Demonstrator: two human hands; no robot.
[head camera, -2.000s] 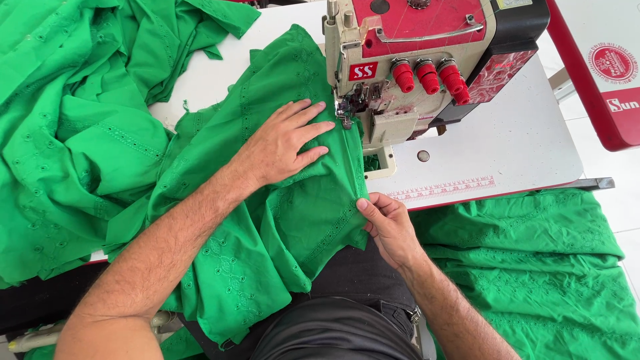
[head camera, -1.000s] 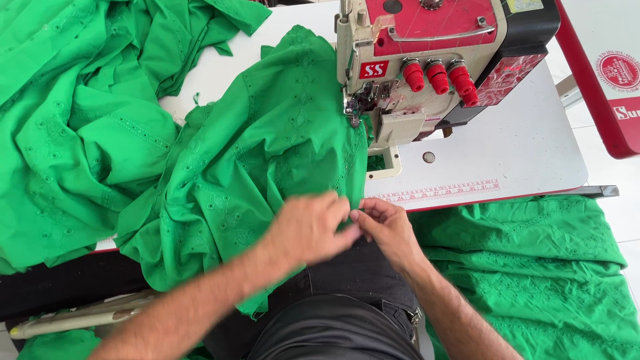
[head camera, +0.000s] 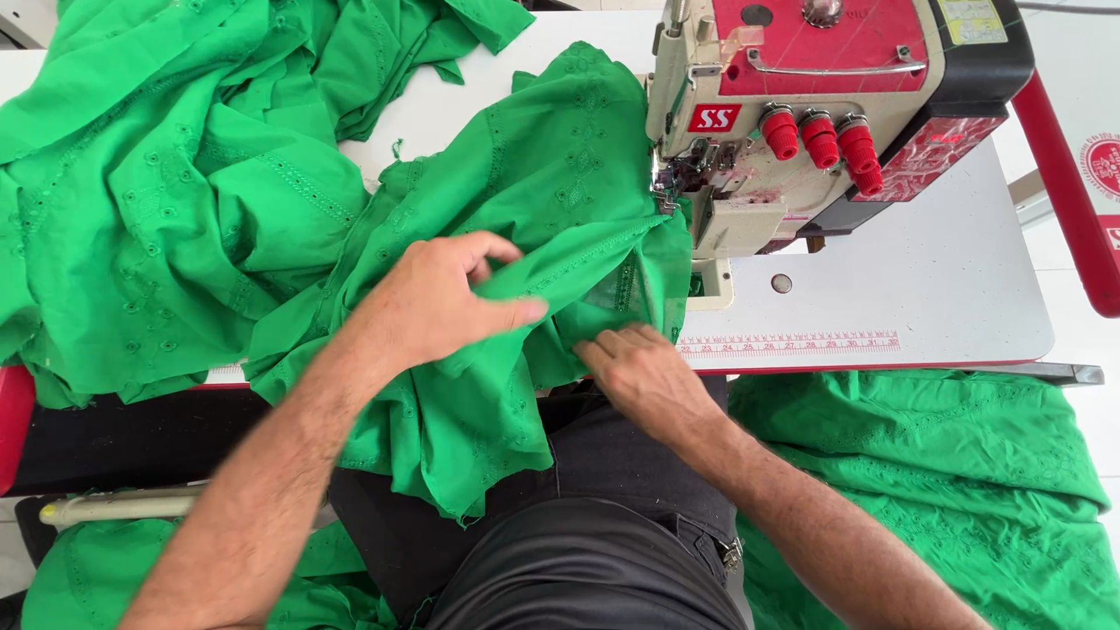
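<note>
Green eyelet-embroidered fabric (head camera: 560, 149) lies on the white sewing table, its right edge under the presser foot (head camera: 667, 203) of a red and cream overlock sewing machine (head camera: 822, 52). Left of the foot, my left hand (head camera: 446, 302) holds a raised fold of the cloth between thumb and fingers; the fold runs up to the foot. Nearer the table's front edge, my right hand (head camera: 634, 367) touches the lower part of the fabric with bent fingers. Its fingertips are partly hidden, so its grip is unclear.
A large heap of green fabric (head camera: 175, 201) covers the table's left side. More green cloth (head camera: 919, 472) hangs below the front edge at right, and some lies at lower left (head camera: 96, 569). A printed ruler strip (head camera: 787, 344) runs along the edge. Another red-edged machine part stands far right.
My left hand was flat on the fabric, then came down beside my right hand, and is now farther left and up with a fold lifted. My right hand has shifted a little left.
</note>
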